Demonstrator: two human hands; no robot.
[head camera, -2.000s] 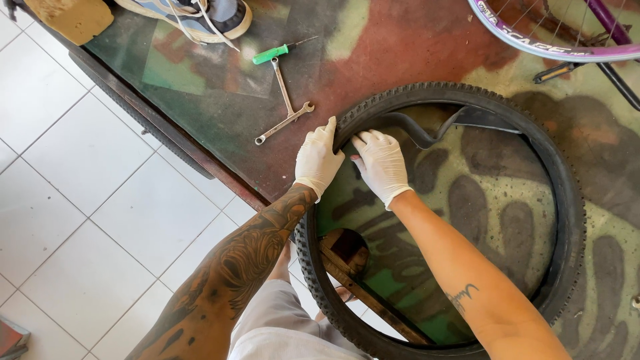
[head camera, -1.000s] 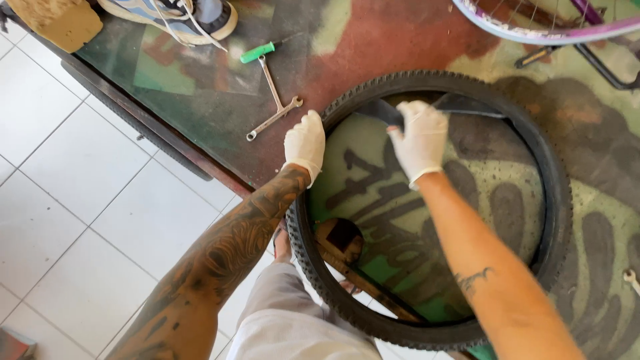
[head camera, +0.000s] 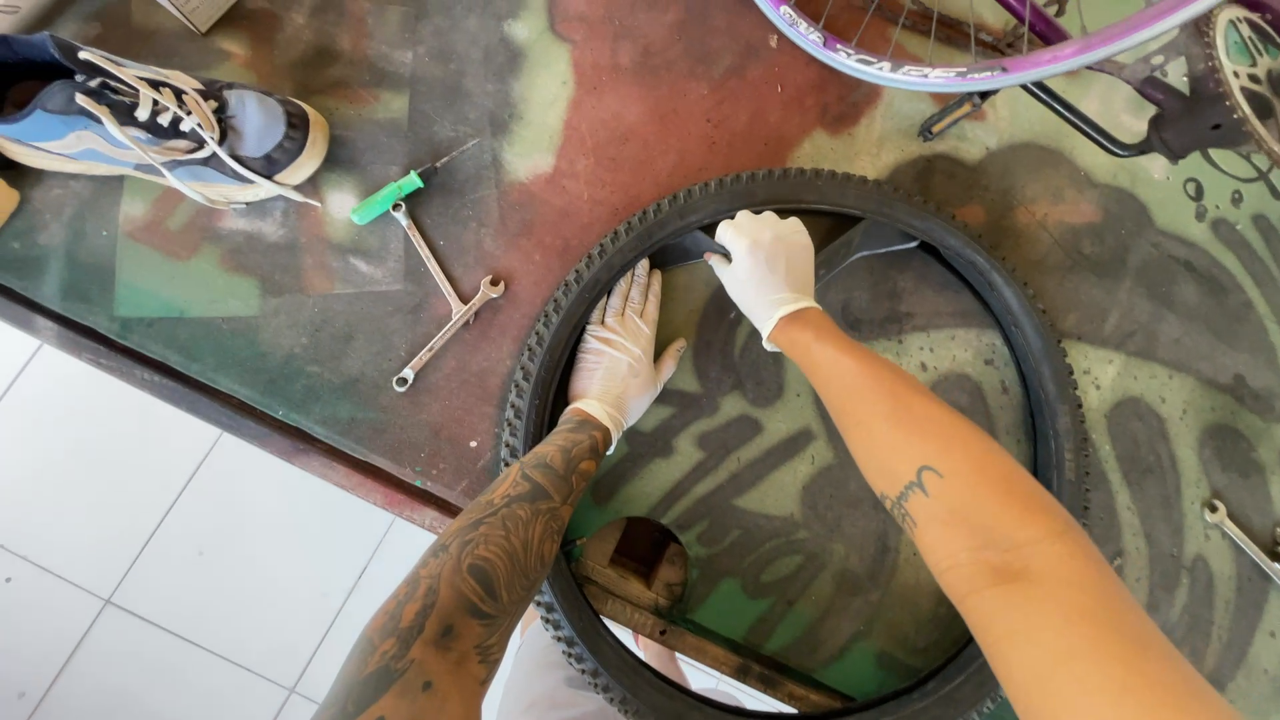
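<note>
A knobby black bicycle tire (head camera: 1060, 400) lies flat on the painted table, its near side jutting past the table edge. Inside its upper left rim, my left hand (head camera: 625, 345) in a whitish glove lies palm down, fingers extended against the inner wall. My right hand (head camera: 768, 262), gloved too, is closed around a flat black rubber strip or tube (head camera: 685, 248) near the top of the ring. More of that black rubber (head camera: 865, 245) loops loosely right of the fist and runs into the tire's upper right part.
Left of the tire lie two combination wrenches (head camera: 430, 260) (head camera: 445, 337), a green-handled screwdriver (head camera: 388, 197) and a blue shoe (head camera: 160, 125). A purple bicycle wheel rim (head camera: 960, 75) and a pedal (head camera: 955, 115) are at upper right. Another wrench (head camera: 1245, 540) is at far right. The table edge (head camera: 230, 420) borders white floor tiles.
My left hand has moved from the tire's outer edge to inside the ring. My right hand has moved right from beside the left one, along the tire's upper part.
</note>
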